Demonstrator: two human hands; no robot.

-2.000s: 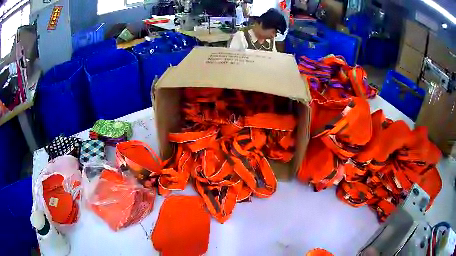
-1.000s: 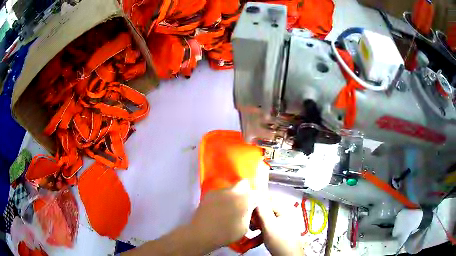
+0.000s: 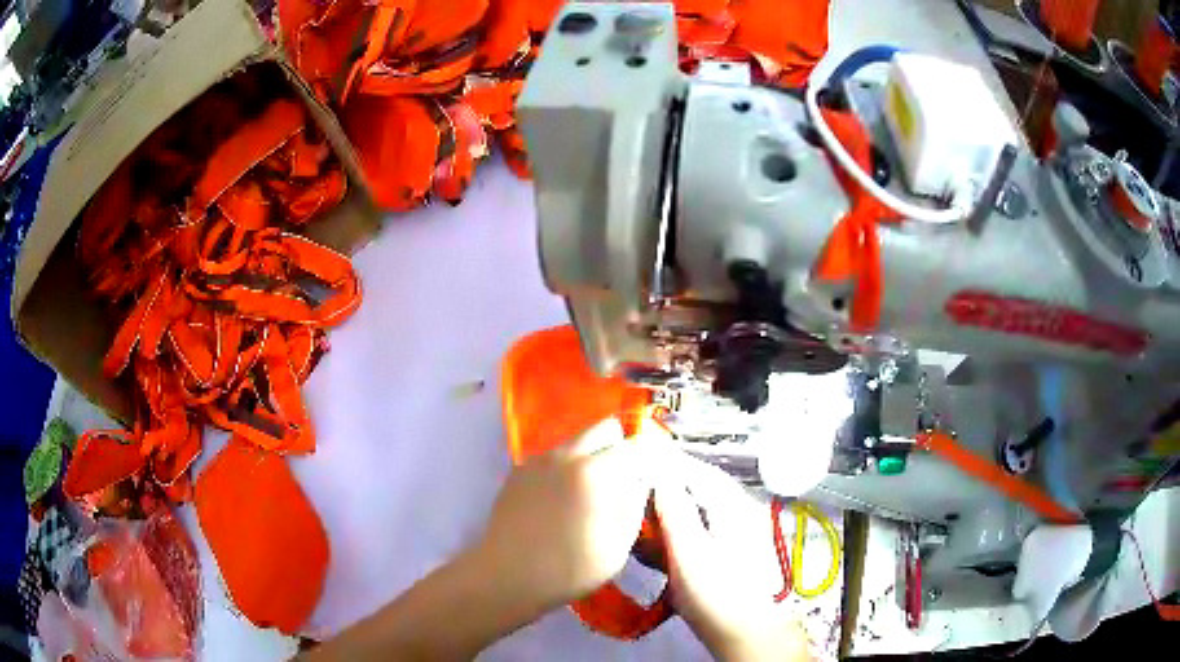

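An orange panel (image 3: pixel 550 379) lies at the needle area of the grey sewing machine (image 3: pixel 738 168), its right edge under the head. My left hand (image 3: pixel 569 504) is on the panel's near edge, fingers closed on it. My right hand (image 3: pixel 686 511) is close beside it, just below the brightly lit needle area; its fingertips are overexposed and its hold cannot be made out. An orange side band loop (image 3: pixel 625 610) hangs below and between my hands. An orange binding tape (image 3: pixel 996 476) runs to the machine from the right.
A carton (image 3: pixel 123 181) full of orange loops stands at the left, loops spilling out. A flat orange panel (image 3: pixel 263 537) and a plastic bag (image 3: pixel 123 588) lie near it. Yellow-and-red-handled scissors (image 3: pixel 813 550) lie right of my hands. More orange pieces (image 3: pixel 401 129) are heaped behind.
Since one second ago the view has shifted slightly, and the panel sits a little further under the machine head. My hands have moved slightly up with it. Two seconds ago no hands showed.
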